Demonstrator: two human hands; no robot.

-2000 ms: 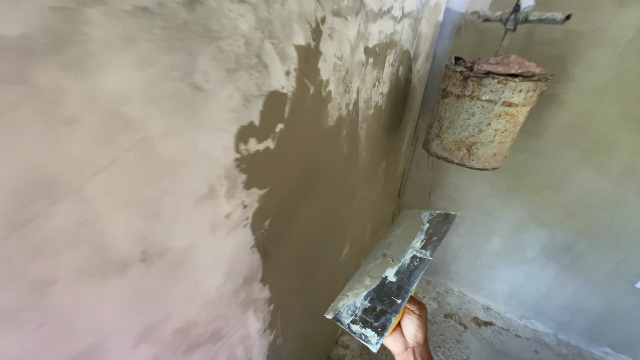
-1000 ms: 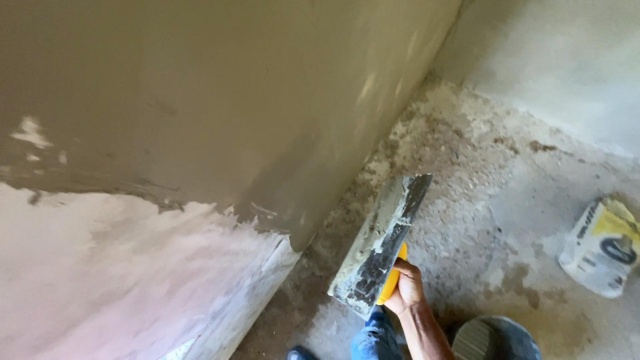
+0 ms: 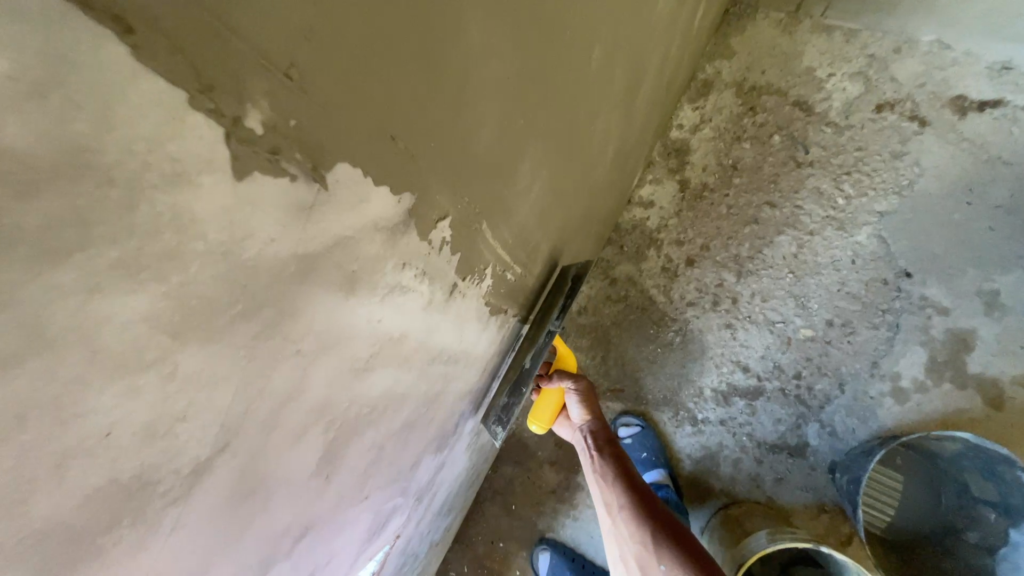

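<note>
My right hand [image 3: 570,396] is closed around the yellow handle of a wide plastering trowel [image 3: 532,352]. The long metal blade lies along the base of the wall, at the lower border of the wet plaster. Fresh grey-brown plaster [image 3: 480,104] covers the upper middle of the wall and ends in a ragged edge. Left of and below that edge, the wall surface [image 3: 240,360] is paler and dry-looking. My left hand is out of the frame.
Rough, stained concrete floor [image 3: 784,240] spreads to the right of the wall. My feet in blue sandals [image 3: 644,448] stand near its base. At the lower right are a dark bucket [image 3: 936,496] and a smaller round container [image 3: 788,552].
The trowel, held away from the wall before, is now against it at the base. The view has swung down from the hanging rusty bucket to the floor.
</note>
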